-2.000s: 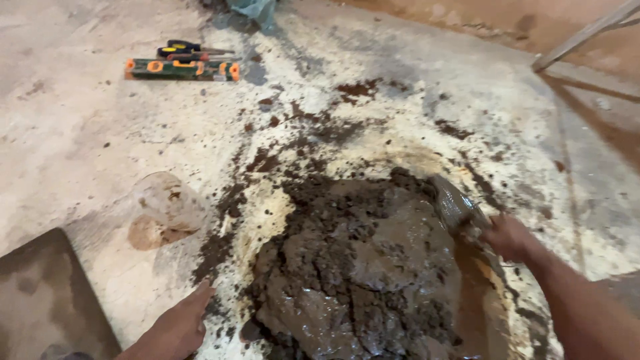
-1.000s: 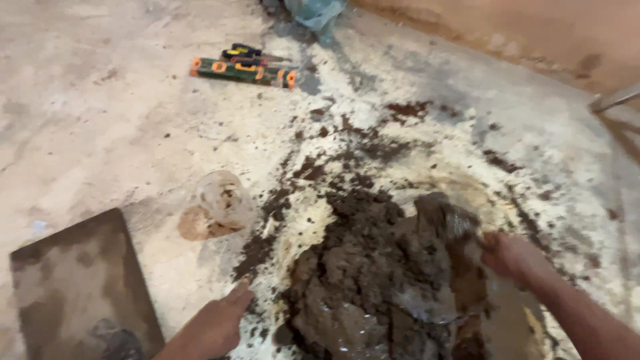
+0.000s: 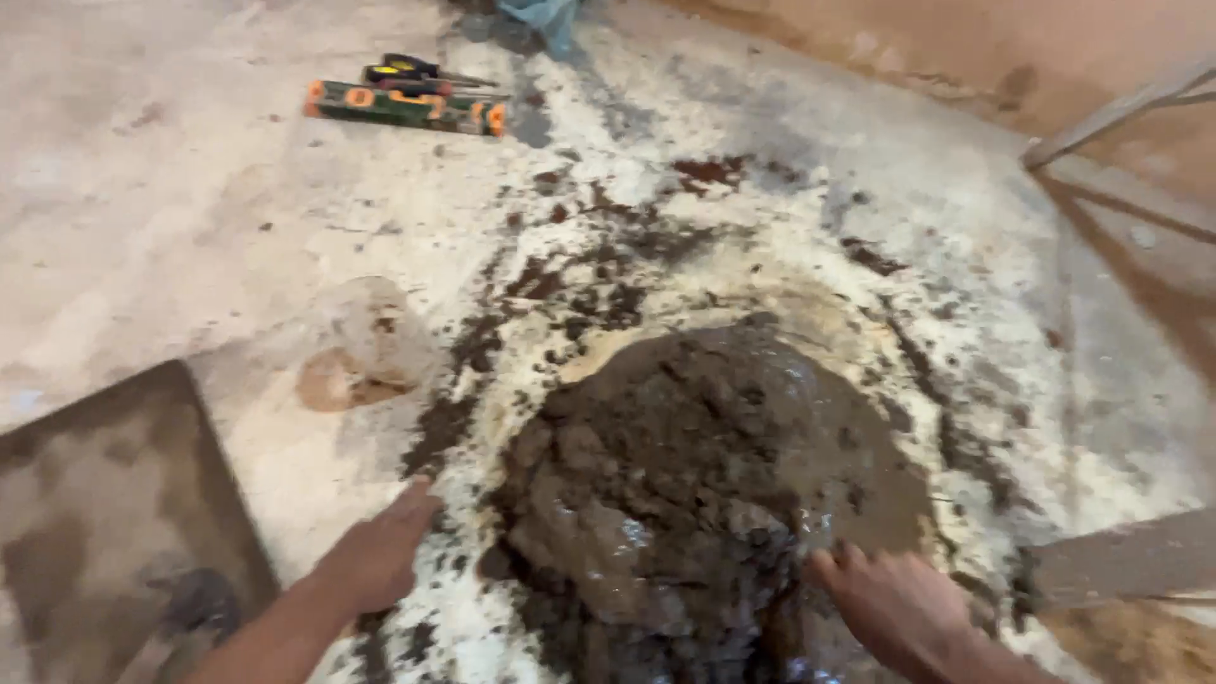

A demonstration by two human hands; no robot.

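Observation:
A mound of wet, dark brown mortar-like mix (image 3: pixel 665 475) lies on the pale, stained floor, with a smooth wet patch along its right side. My right hand (image 3: pixel 888 598) is closed at the mound's right edge; it seems to grip a tool whose handle and blade are hidden or sunk in the mix. To the left of the mound, my left hand (image 3: pixel 380 551) reaches over the floor, fingers pointing forward, holding nothing. A flat board smeared with mix (image 3: pixel 114 503) lies at the left, with a dark lump (image 3: pixel 199 598) on it.
A green and orange spirit level (image 3: pixel 404 109) lies at the upper left, screwdrivers (image 3: pixel 404 71) beside it. Nearer is a clear plastic container (image 3: pixel 366 347). A blue plastic bag (image 3: pixel 546 19) is at the top. Wooden pieces (image 3: pixel 1121 119) (image 3: pixel 1126 556) stand or lie at the right.
My right hand has moved from the mound's upper right edge to lower on its right side. The metal blade seen there earlier no longer shows clearly. My left hand stays left of the mound.

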